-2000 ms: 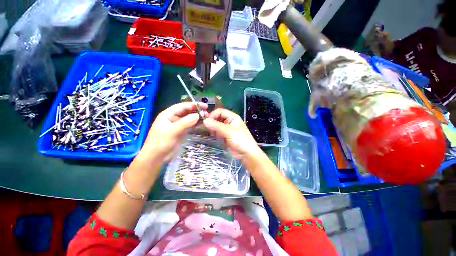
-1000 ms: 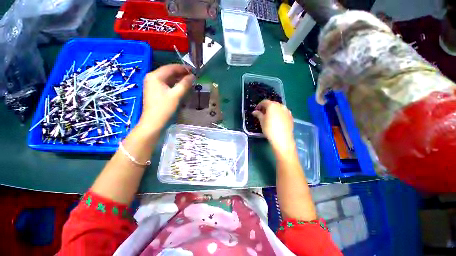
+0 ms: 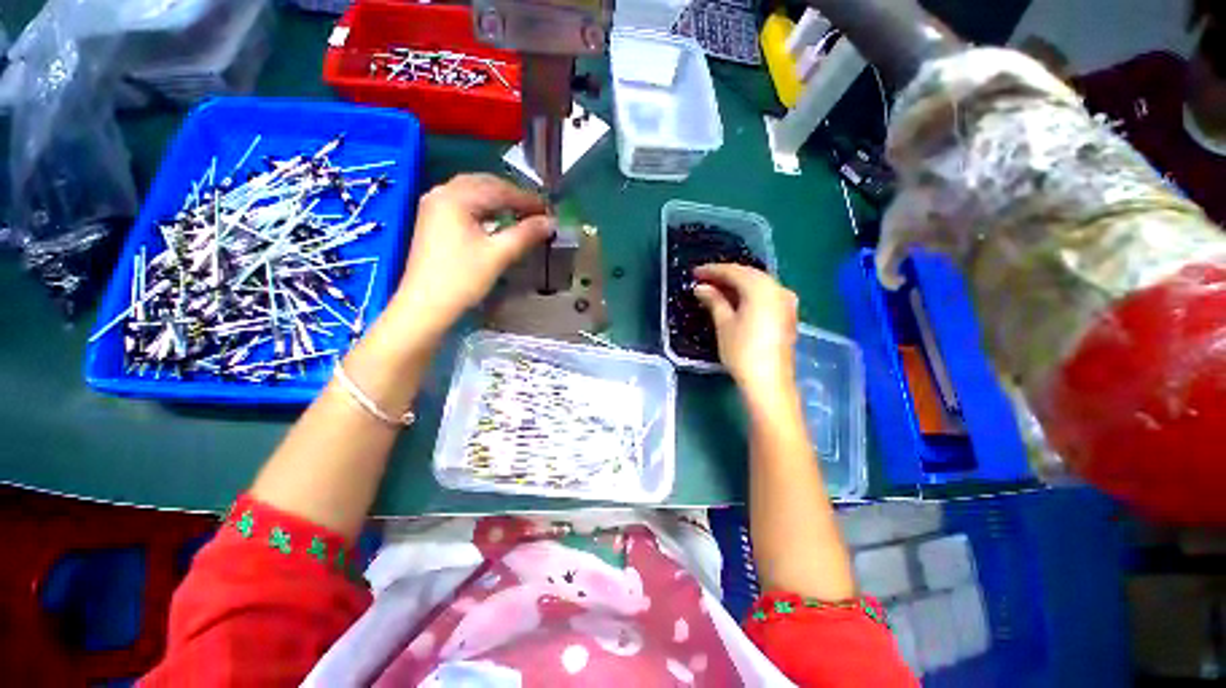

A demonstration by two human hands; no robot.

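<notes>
My left hand (image 3: 464,245) is bare, its thumb and fingertips pinched beside the ram (image 3: 545,128) of the hand press, just above the steel fixture (image 3: 549,276). It holds a thin shaft, mostly hidden by the fingers. My right hand (image 3: 750,316) is over the clear tub of black rings (image 3: 701,245), thumb and fingers close together at the rings; whether a ring is between them is too small to tell. The clear tub of pale shafts (image 3: 545,423) lies nearest my body, below the fixture.
A blue tray (image 3: 101,352) heaped with shafts is at left, a red tray (image 3: 356,81) behind it. Empty clear tubs (image 3: 666,114) stand behind right. The wrapped press lever (image 3: 1049,175) with its red knob (image 3: 1156,397) hangs at right over a blue file box (image 3: 928,363). A person sits far right.
From two seconds ago, my hands have parted: my right hand moved right to the ring tub. My left hand moved back to the ram. Since one second ago it shifted slightly right and lower.
</notes>
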